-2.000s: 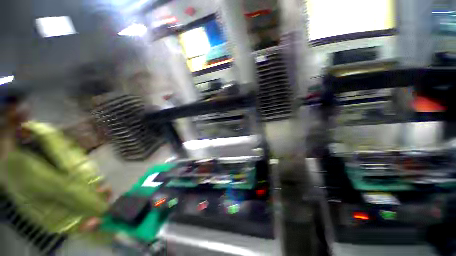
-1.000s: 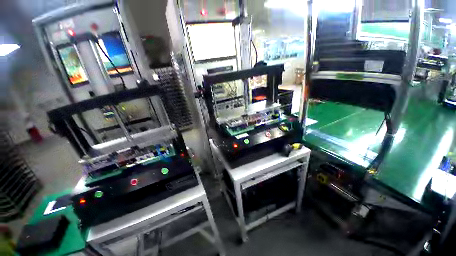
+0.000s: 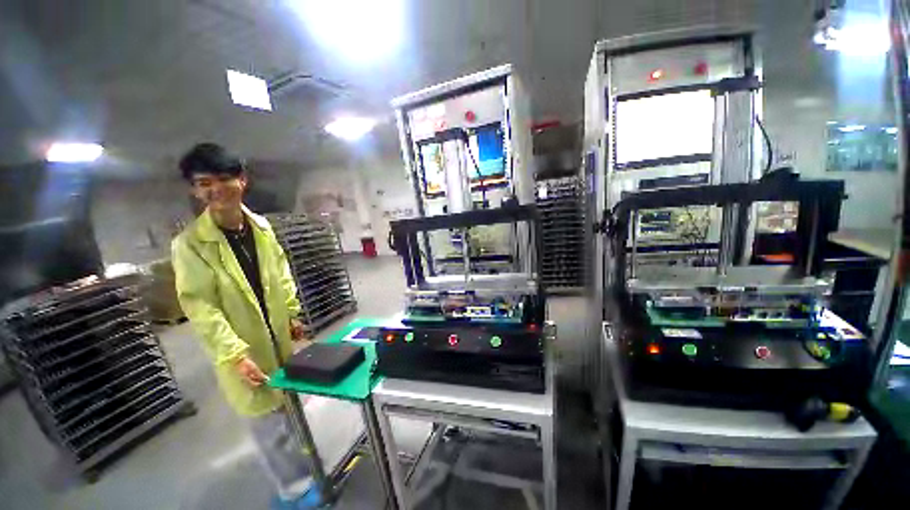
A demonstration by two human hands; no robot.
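Observation:
Neither of my hands is in the picture. Two black test fixtures stand in front of me on white metal stands, the left fixture and the nearer right fixture. A circuit board lies in the left fixture and another circuit board in the right one, each below a raised black upper frame. Red and green lit buttons show on both black fronts. A flat black block lies on the green side table at the left.
A person in a yellow-green coat stands beside the side table. Board racks stand at the far left and behind. Tall test cabinets with lit monitors stand behind the fixtures. A black and yellow object lies on the right stand.
The view has swung back left and steadied. The person and left racks are now in clear view, and the large green table at the right has mostly left the picture.

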